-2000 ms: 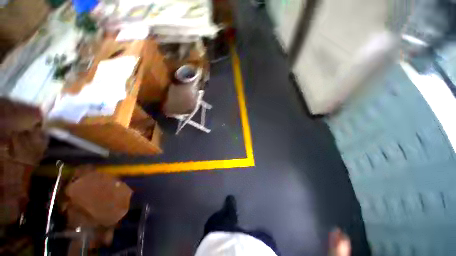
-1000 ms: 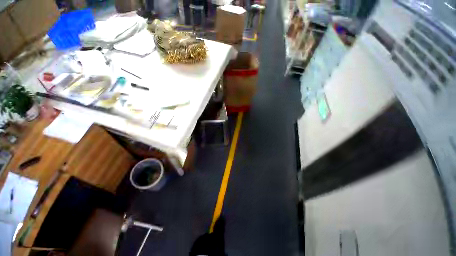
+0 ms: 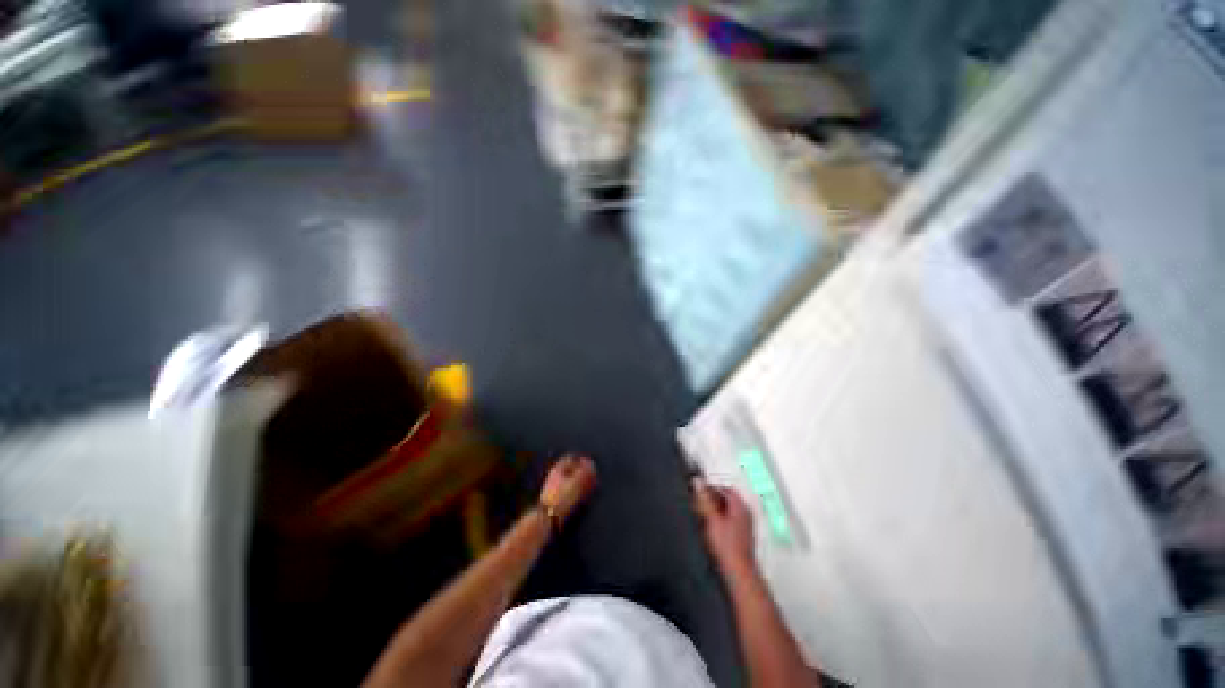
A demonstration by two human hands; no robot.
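My left hand (image 3: 570,481) is in front of me over the dark floor, bare and blurred. Its fingers look curled in and nothing shows in it. My right hand (image 3: 723,518) is at the near edge of a large white panel (image 3: 887,538) that bears a green label (image 3: 764,493). Its fingers look bent. Blur hides whether they touch or grip the panel's edge.
A brown carton with a red band (image 3: 390,470) stands open at my left, beside a white table (image 3: 121,470). A pale blue board (image 3: 719,202) and a loaded rack (image 3: 591,101) stand ahead. Another carton (image 3: 289,88) is far left.
The view has moved forward along the aisle and tilted. The red-banded carton is now close at my left. Both hands and forearms have come into view, with the right at the panel.
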